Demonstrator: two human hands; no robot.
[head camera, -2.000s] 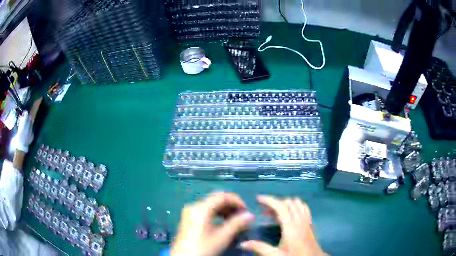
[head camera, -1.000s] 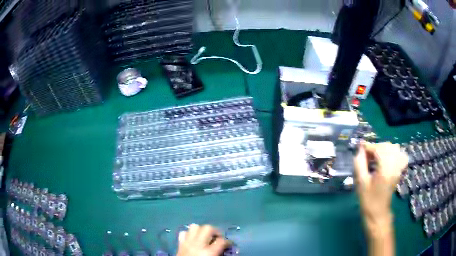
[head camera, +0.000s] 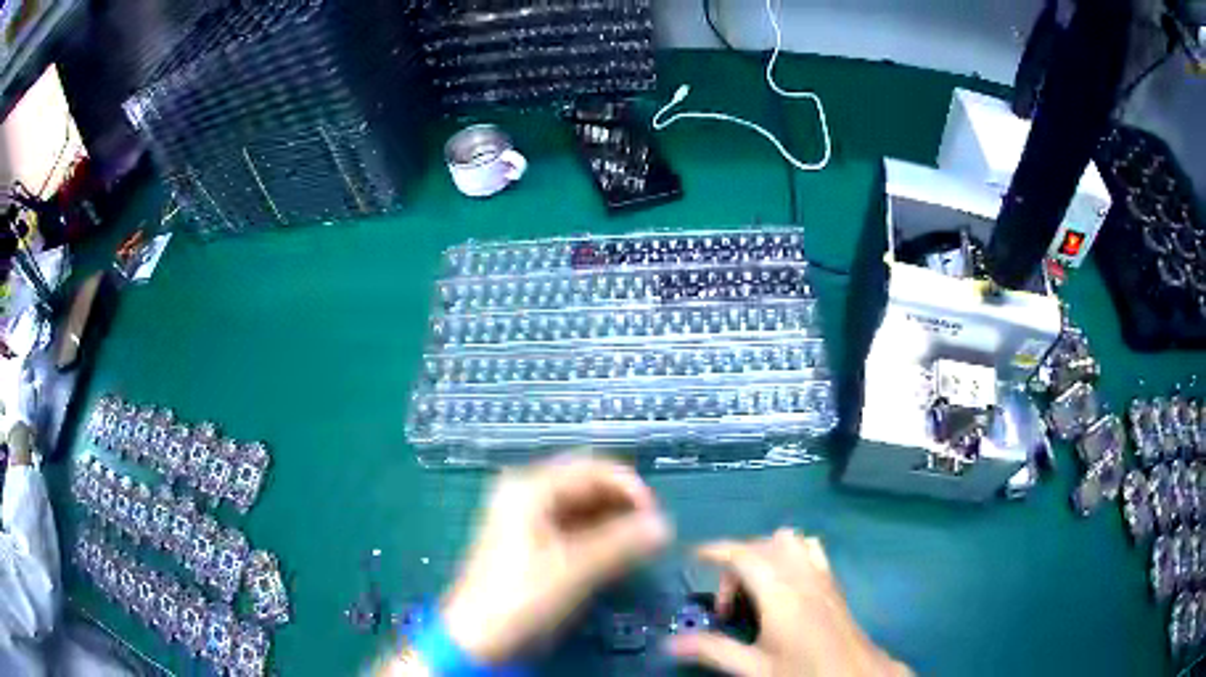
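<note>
My left hand (head camera: 562, 549), with a blue wrist band (head camera: 443, 645), is at the lower centre. It is motion-blurred, its fingers are curled, and I cannot tell if it holds anything. My right hand (head camera: 787, 608) is just right of it, with thumb and fingers around a small dark module (head camera: 690, 619) on or just above the green mat. Another small dark component (head camera: 624, 630) lies left of it, below my left hand. A further small component (head camera: 366, 608) with a thin lead lies left of my left wrist.
A clear blister tray (head camera: 622, 351) lies behind my hands. The pale screw feeder (head camera: 926, 463) and a black cylinder (head camera: 1065, 146) are right. Modules lie in rows left (head camera: 172, 529) and right (head camera: 1170, 496). A cup (head camera: 484, 161), black tray stacks (head camera: 265, 132) and white cable (head camera: 741, 119) are behind.
The view has swung back left. My right hand has come from beside the feeder to the front centre. My left hand has moved further into view, beside it.
</note>
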